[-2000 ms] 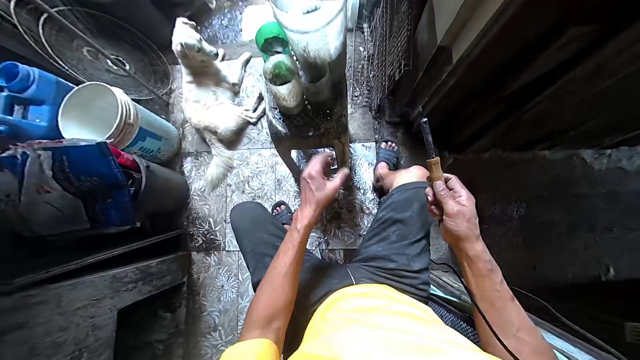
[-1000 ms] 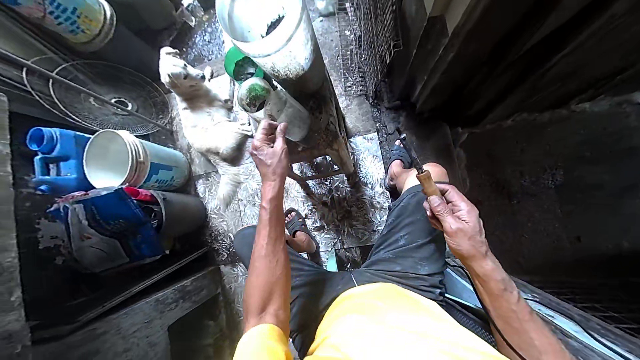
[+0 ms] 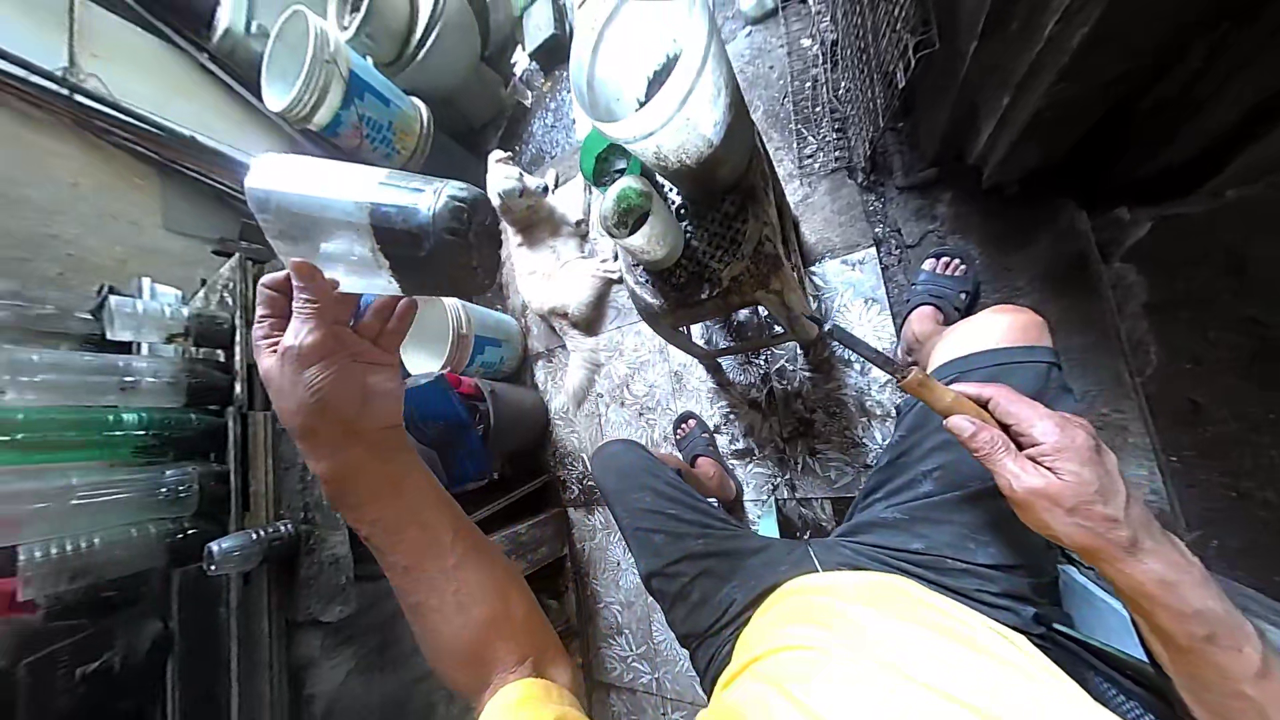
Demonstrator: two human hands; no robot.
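Note:
My left hand is raised at the left, thumb and fingers on the lower edge of a clear plastic bottle with a dark end, lying sideways above the palm. In my right hand is the wooden handle of a tool with a thin dark metal shaft, likely a soldering iron, pointing up and left. Ahead, a worn stool bears a large whitish plastic container, a small white cup with green material in it and a green container.
Several plastic bottles lie stacked at the left, by a wooden frame. A white bucket and a dark bin stand beyond my left arm. A light-coloured dog lies on the tiled floor, left of the stool. Wire mesh stands at the top.
My left hand has moved from beside the small cup on the stool to the left and now holds a clear bottle. My right hand still grips the wooden handle. The view has swung left.

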